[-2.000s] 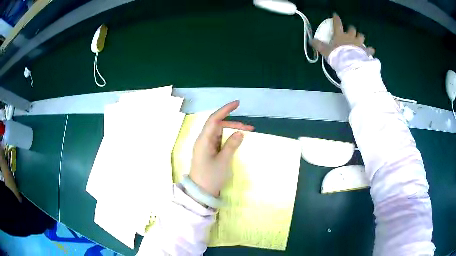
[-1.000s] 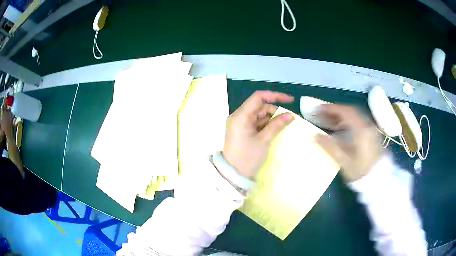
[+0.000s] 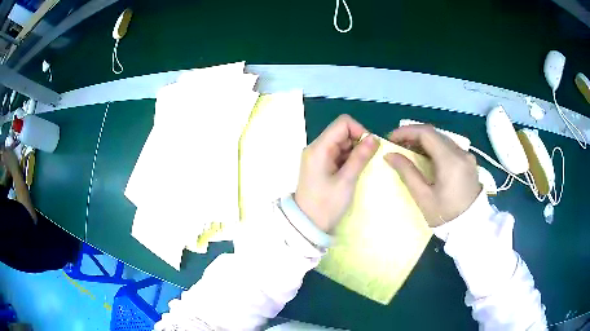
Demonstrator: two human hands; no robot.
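Observation:
A yellow sheet (image 3: pixel 382 226), glaring pale in its middle, hangs tilted between my hands above the green table. My left hand (image 3: pixel 333 171) pinches its top corner between thumb and finger. My right hand (image 3: pixel 440 171) is at the sheet's upper right edge, fingers bent and fingertips near the left ones. Whether it grips the sheet, or holds a tiny sticker, I cannot tell. A white product (image 3: pixel 453 138) with a cord lies partly hidden behind my right hand. Two more products, one white (image 3: pixel 506 140) and one with a yellow-tan face (image 3: pixel 538 161), lie to the right.
A fanned stack of sheets (image 3: pixel 187 155) lies at left. A grey rail (image 3: pixel 362 86) separates the table from the green conveyor, which carries a product (image 3: pixel 121 24) at far left and another (image 3: pixel 554 70) at right. A white bottle (image 3: pixel 40 133), a person's arm (image 3: pixel 21 184) and blue stools (image 3: pixel 136 304) are at left.
My right hand has come back from the conveyor to the sheet, and products now lie at right. The sheet was lifted and turned. Since a second ago, my right fingers have moved closer to my left.

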